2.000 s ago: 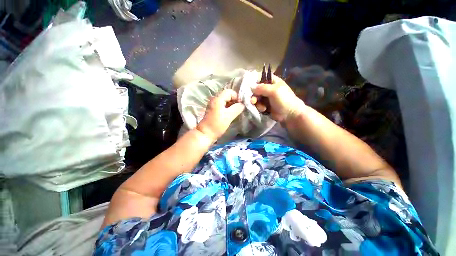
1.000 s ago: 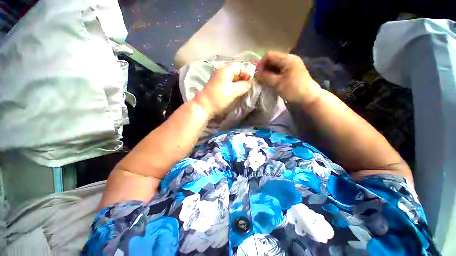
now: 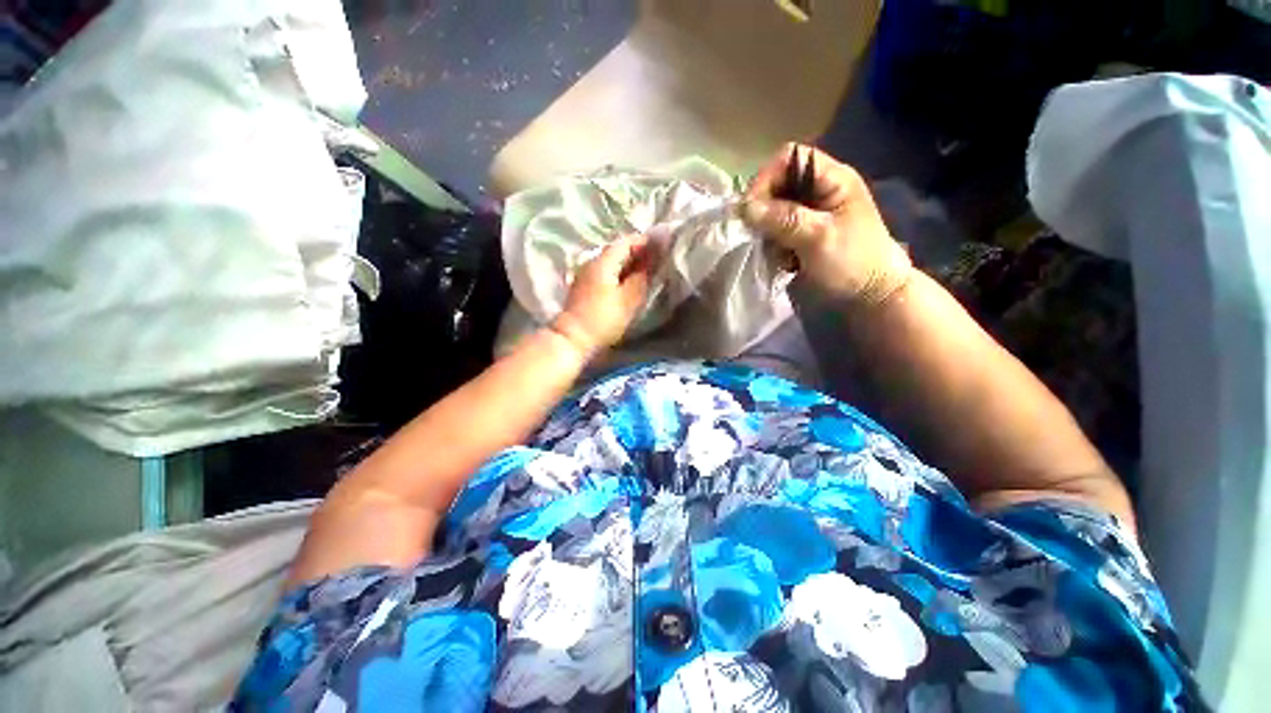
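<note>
An off-white garment (image 3: 711, 286) lies bunched over my lap and the near edge of the chair seat. My left hand (image 3: 608, 290) pinches its cloth at the middle. My right hand (image 3: 822, 223) holds a narrow edge of the same cloth between thumb and fingertips, higher and to the right. The cloth edge runs stretched between both hands. Dark thread snips (image 3: 800, 170) sit in my right hand, with their short points showing above the fingers; the rest is hidden in the palm.
A light tan chair (image 3: 669, 105) stands in front. A thick garment stack (image 3: 167, 237) rests on a pale green support (image 3: 98, 481) at left, with more garments (image 3: 167, 592) below. Black shiny plastic (image 3: 418, 293) lies beside my left arm. A cloth-covered table (image 3: 1213, 279) is at right.
My hands have moved apart, stretching the cloth edge between them. The left hand is lower and to the left. The snips' points, hidden a second ago, show again in my right hand.
</note>
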